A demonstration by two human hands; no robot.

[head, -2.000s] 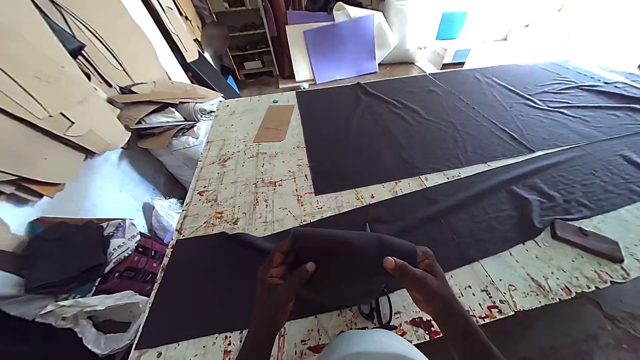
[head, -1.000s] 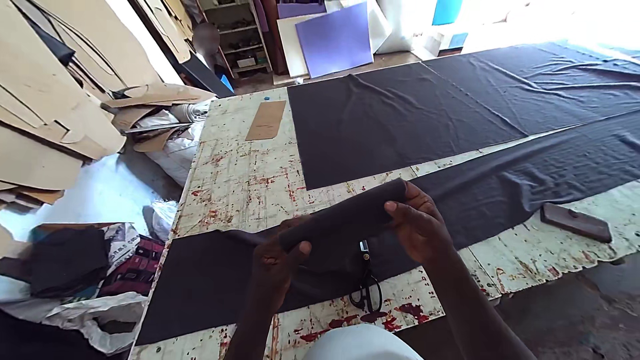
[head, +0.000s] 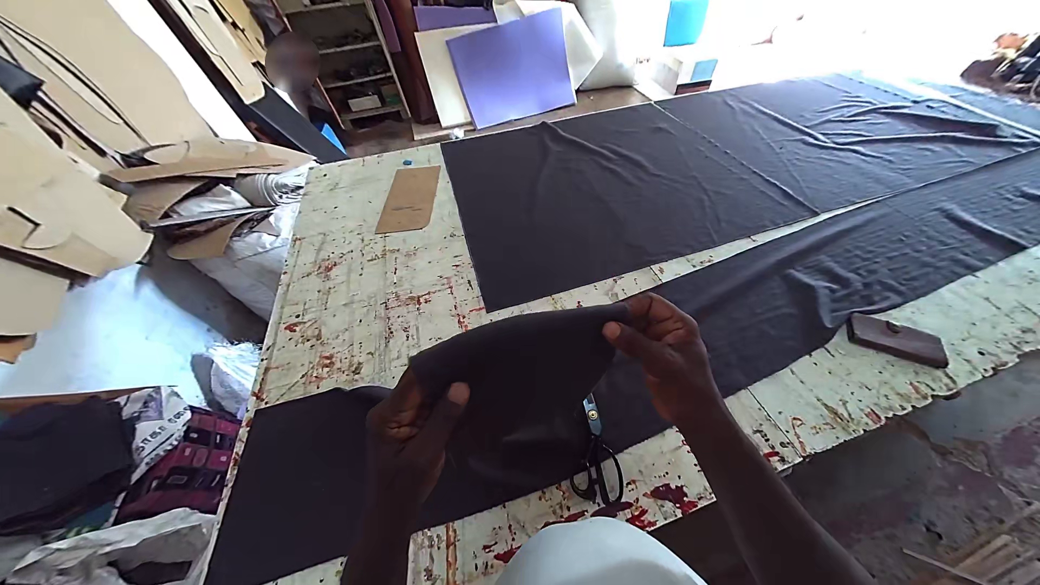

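A piece of dark fabric (head: 520, 357) hangs between my two hands above the table. My left hand (head: 418, 426) pinches its left end between thumb and fingers, and my right hand (head: 662, 349) grips the upper right corner. Below the held piece, black-handled scissors (head: 597, 463) lie near the table's front edge, their blades partly hidden. A long dark fabric strip (head: 756, 284) runs under my hands across the table. Behind it a wider dark fabric sheet (head: 601, 195) lies spread with some wrinkles.
On the paint-stained table (head: 349, 301) lie a brown cardboard piece (head: 409, 199) at the back left and a dark block (head: 898, 340) at the right. Bags and folded cloth (head: 61, 455) sit left of the table. Purple sheets (head: 513, 69) and a shelf stand behind; a person is at the back left.
My right hand has lowered slightly since a second ago, and the held fabric now hangs more spread out between my hands. Both hands have kept their grip.
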